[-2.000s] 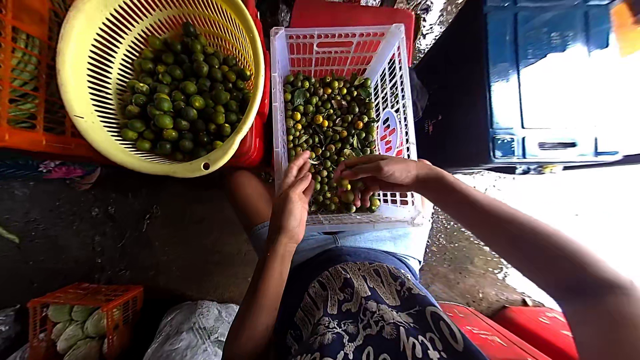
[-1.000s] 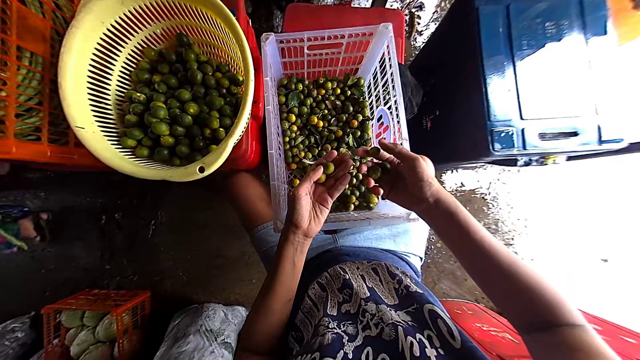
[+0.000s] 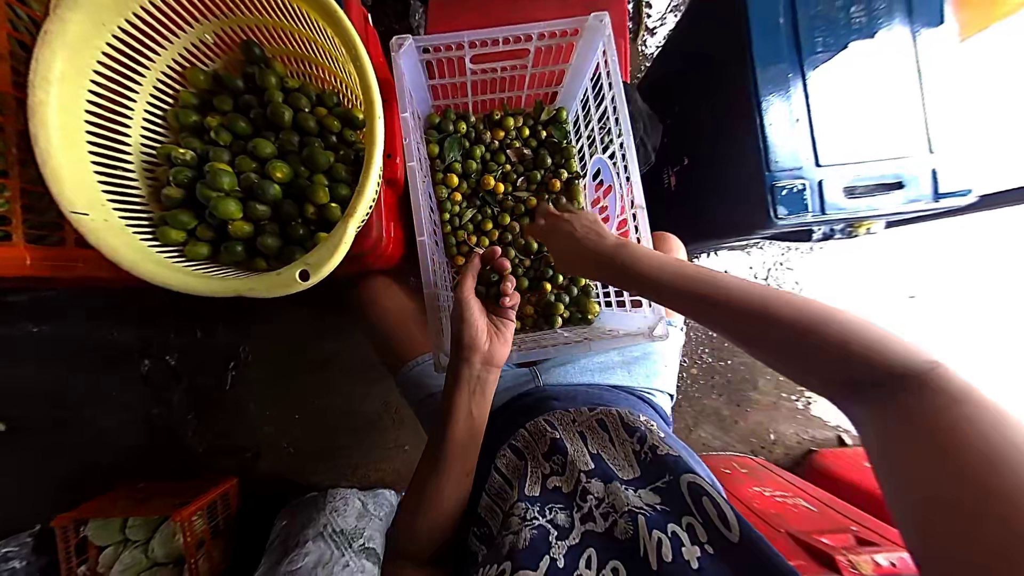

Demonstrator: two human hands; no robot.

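Note:
A white plastic crate [image 3: 416, 200] rests on my lap, its bottom covered with small green and yellow citrus fruits [image 3: 496, 184], a few leaves among them. Over the crate's near left part, my left hand [image 3: 486, 308] is palm up with curled fingers around small green citrus fruits; a thin stem shows at the fingertips. My right hand [image 3: 572, 240] reaches into the fruits at the crate's right middle, its fingertips partly hidden among them. To the left, a yellow plastic colander basket [image 3: 104, 160] holds larger, dark green citrus fruits [image 3: 264, 172].
Red plastic [image 3: 384, 232] lies between basket and crate. An orange crate [image 3: 48, 260] stands far left, another with pale green vegetables [image 3: 136, 544] at bottom left, beside a filled plastic bag [image 3: 332, 532]. A blue container [image 3: 832, 188] is at right, red containers [image 3: 808, 500] at lower right.
My hands, close together one second ago, are now apart: the right has moved forward into the fruits. The left hand's fingers, spread before, have curled in.

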